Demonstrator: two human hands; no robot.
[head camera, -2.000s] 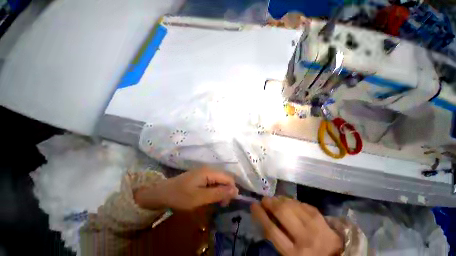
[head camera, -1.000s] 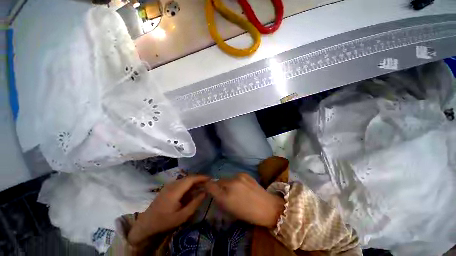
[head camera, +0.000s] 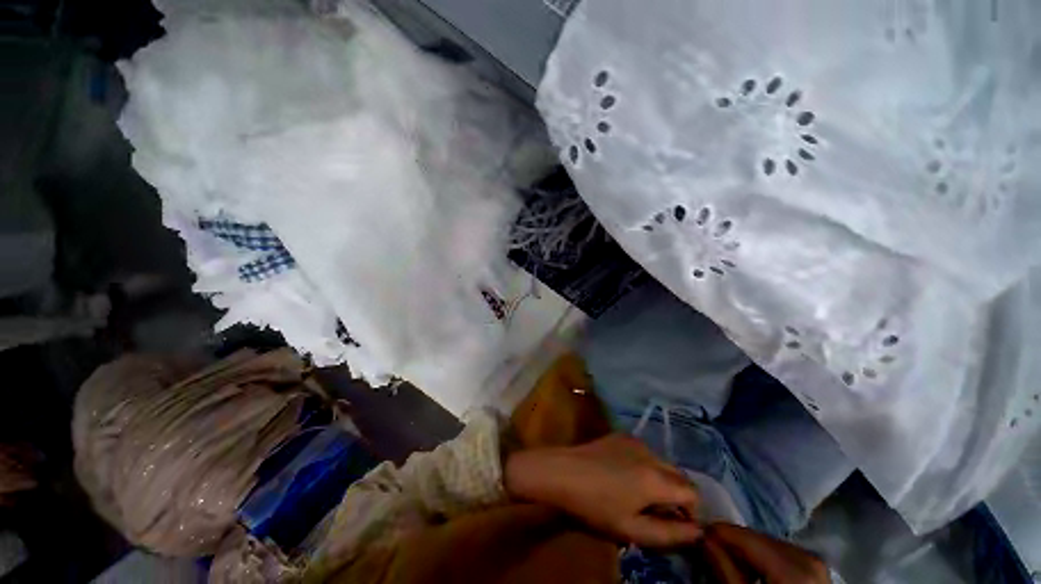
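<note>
The white eyelet fabric piece (head camera: 742, 148) fills the upper right and hangs over the table edge, with neither hand on it. My left hand (head camera: 605, 491) is low in the picture, fingers bent and fingertips pinched together. My right hand (head camera: 759, 557) is beside it, touching or nearly touching, and partly cut off by the bottom edge. Anything held between the fingertips is too small or hidden to tell.
A large pile of white pieces (head camera: 331, 171) with blue checked marks lies at the upper left. Shiny beige cloth (head camera: 183, 445) sits by a blue bin (head camera: 303, 485) at the lower left. Dark cloth and loose threads (head camera: 556, 222) show between pile and panel.
The view has swung left and down, so the machine and the red and yellow loops are out of sight. My hands have left the panel and stay close together near my lap.
</note>
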